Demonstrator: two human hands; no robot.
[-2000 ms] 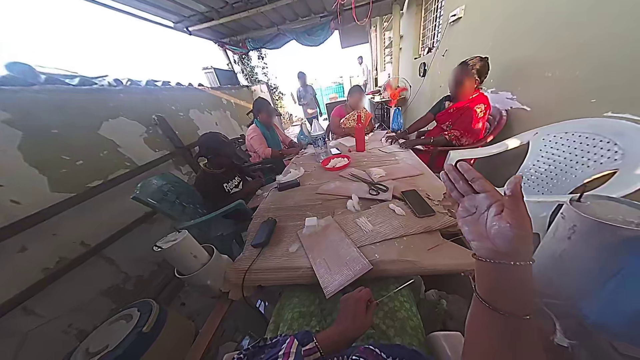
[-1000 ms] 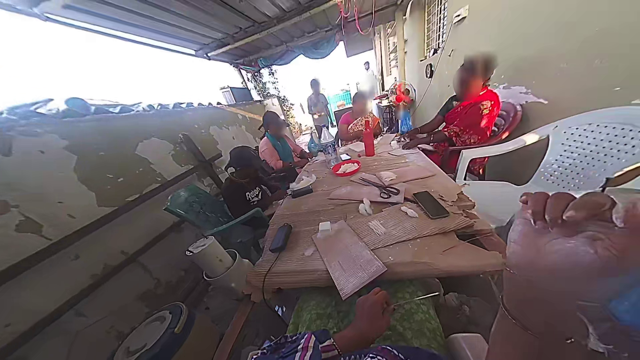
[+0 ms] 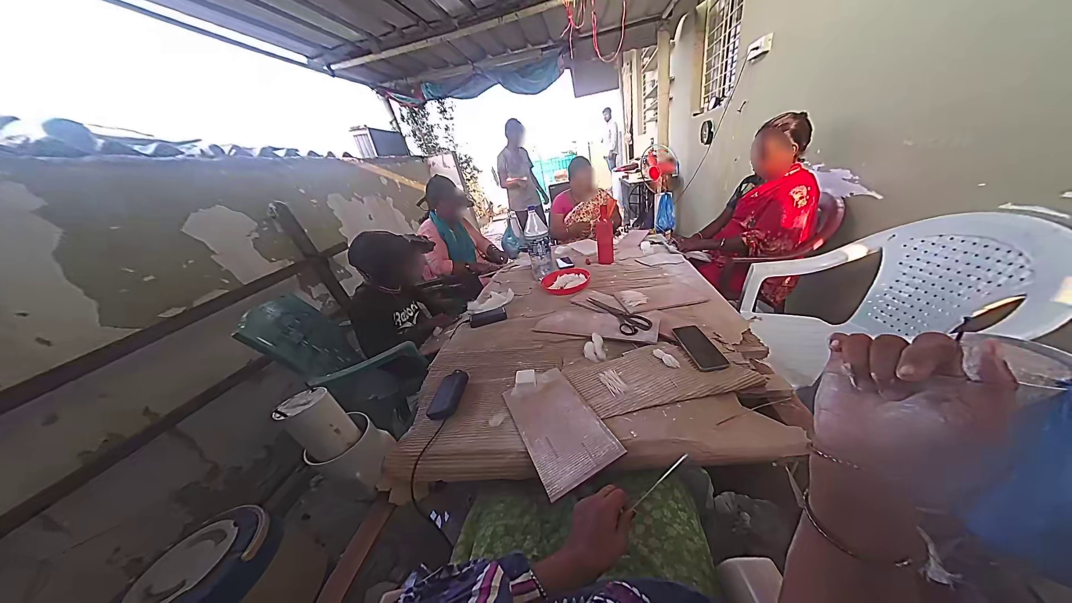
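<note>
My left hand [image 3: 600, 523] is low in the middle, closed round a thin pale stick [image 3: 662, 481] that points up and right over a green patterned cloth [image 3: 586, 526]. My right hand [image 3: 904, 410] is raised at the right, palm toward me and fingers curled in; whether something small is inside cannot be told. Just beyond my left hand, a cardboard piece [image 3: 566, 435] overhangs the table's near edge, a small white block [image 3: 525, 379] at its top. Beside it, thin white sticks [image 3: 612, 383] and white fluffy pieces [image 3: 666, 358] lie on corrugated cardboard.
Scissors [image 3: 624, 316], a phone [image 3: 700, 348], a black corded device [image 3: 448, 394], a red plate of white pieces [image 3: 565, 281] and a red bottle [image 3: 605, 235] stand or lie on the table. Several people are around its far part. A white plastic chair [image 3: 921, 268] is at right.
The fingers of my right hand, spread two seconds ago, are now curled in, and that hand appears farther right. My left hand still holds the thin stick.
</note>
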